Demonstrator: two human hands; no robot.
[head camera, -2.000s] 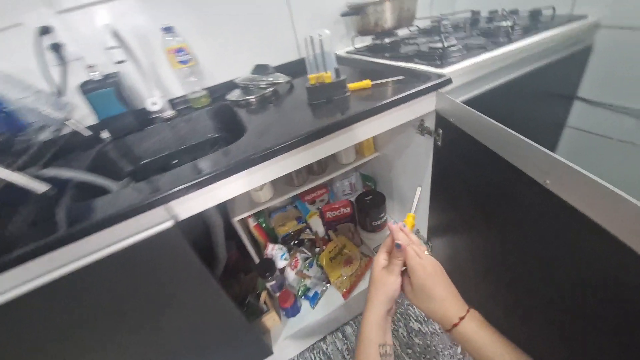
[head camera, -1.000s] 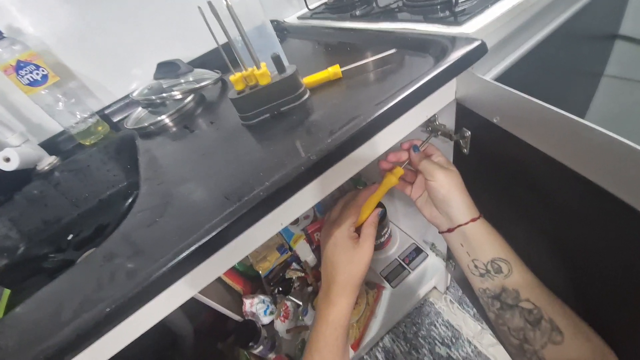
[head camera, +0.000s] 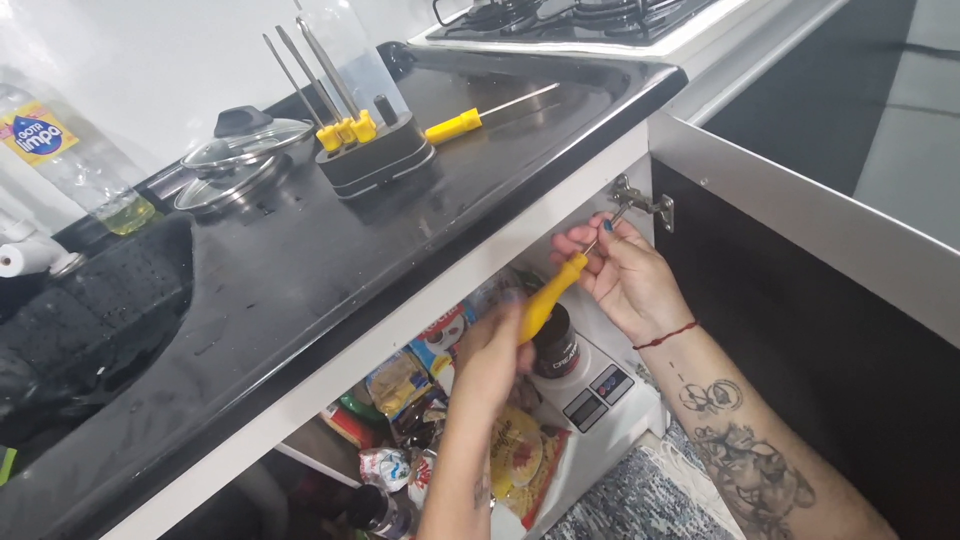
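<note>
My left hand (head camera: 491, 345) is closed around the yellow handle of a screwdriver (head camera: 551, 300). The fingers of my right hand (head camera: 619, 274) hold its metal shaft near the tip. That tip points up at the metal cabinet hinge (head camera: 637, 199), which joins the cabinet's side wall to the open dark door (head camera: 795, 315); whether it touches a screw cannot be told. On the countertop, a black holder (head camera: 375, 161) carries several upright screwdrivers with yellow handles, and another yellow-handled screwdriver (head camera: 454, 127) lies beside it.
Below my hands, the cabinet holds a black tub (head camera: 556, 345), a white kitchen scale (head camera: 589, 390) and several food packets (head camera: 397, 382). Glass lids (head camera: 244, 142) and a dish soap bottle (head camera: 67, 157) stand by the sink (head camera: 97, 315). A gas stove (head camera: 570, 22) is beyond the counter.
Two seconds ago both hands were together in front of the cabinet, with the screwdriver upright. They have since moved up to the hinge, my right hand now on the shaft. The view has come closer.
</note>
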